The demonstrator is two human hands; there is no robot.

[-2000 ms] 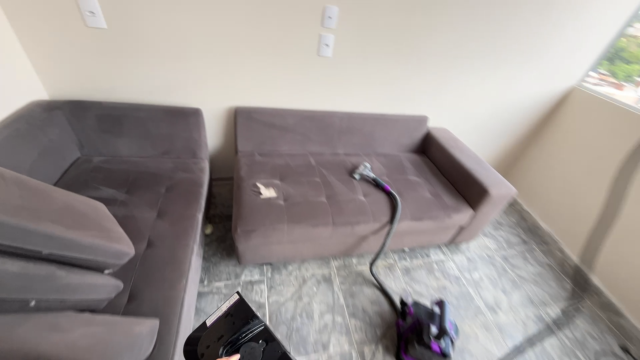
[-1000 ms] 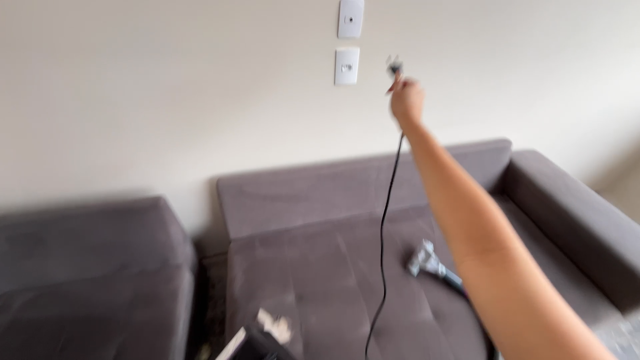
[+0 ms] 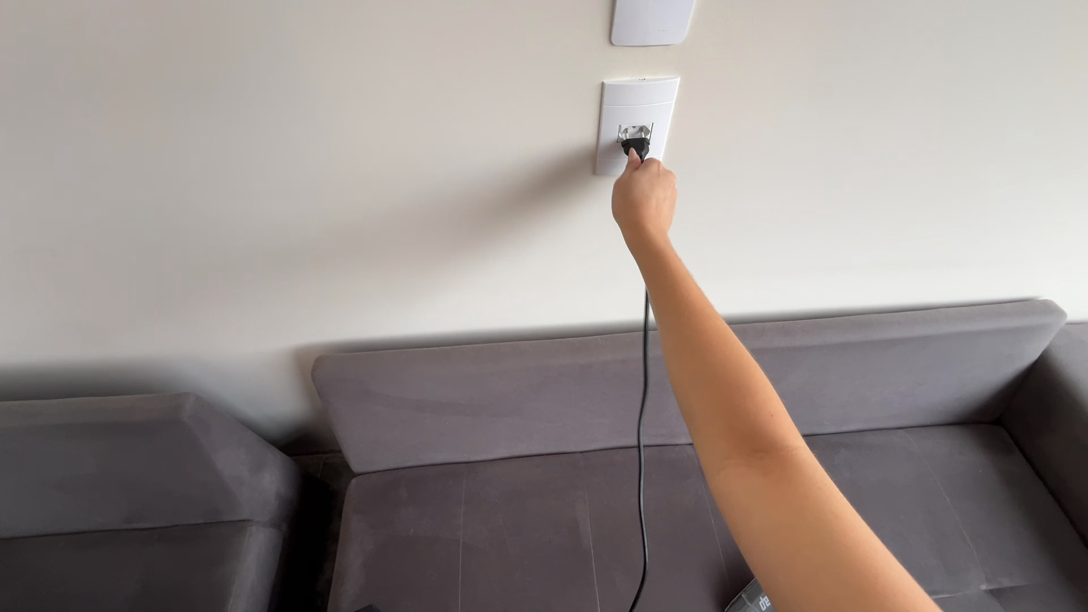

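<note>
My right hand [image 3: 645,195] grips a black power plug [image 3: 635,146] at a white wall outlet [image 3: 607,127]. A clear or metallic part shows between the plug and the outlet's face; whether the pins are fully in I cannot tell. From the plug a black cord [image 3: 643,408] hangs down in front of the grey sofa's backrest and over its seat. My left hand is out of view. Beside my upper arm, at the bottom edge, a bit of a grey nozzle [image 3: 750,597] with lettering shows.
A grey upholstered sofa [image 3: 510,399] stands along the wall below the outlet. Left of it, across a narrow dark gap, is another grey sofa section [image 3: 110,459]. A second white wall plate [image 3: 651,19] sits above the outlet. A small dark edge shows at the bottom.
My right hand, with the plug in it, has moved left from beside the outlet onto it. The view has come closer to the wall since the earliest frame.
</note>
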